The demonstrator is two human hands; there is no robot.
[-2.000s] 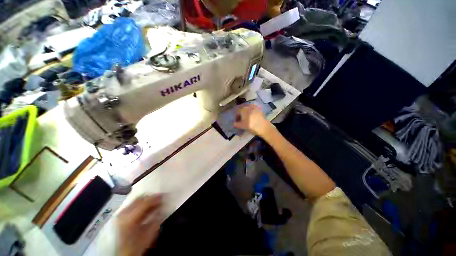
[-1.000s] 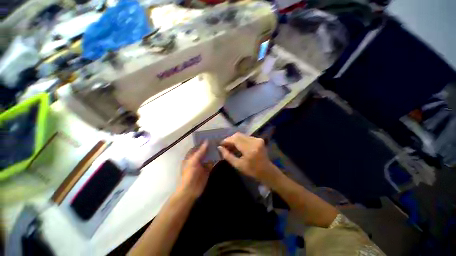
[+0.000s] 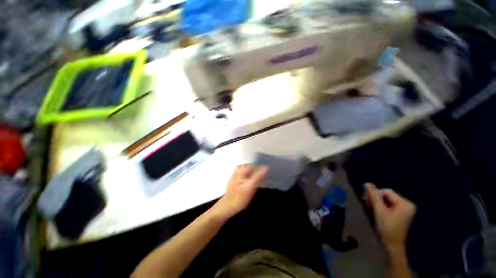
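My left hand [image 3: 243, 187] grips the left edge of a grey fabric piece [image 3: 278, 170] at the table's front edge. My right hand [image 3: 387, 209] is off the table to the right, blurred, with fingers curled; whether it holds something small cannot be told. The whitish template [image 3: 187, 169] lies on the table left of my left hand, with a black panel [image 3: 170, 155] in its window and a pink line on the panel's far side. The sewing machine [image 3: 261, 59] stands behind, its needle area left of the grey piece.
A yellow-green basket [image 3: 138, 70] with dark pieces stands at the back left. A stack of grey and black pieces [image 3: 79, 190] lies at the table's left. Flat grey pieces [image 3: 356, 115] lie under the machine's right end. A blue plastic bag [image 3: 213, 15] is behind the machine.
The view has swung left. My right hand has moved away from the grey piece, out to the right. My left hand keeps hold of the piece, which both hands touched a second ago.
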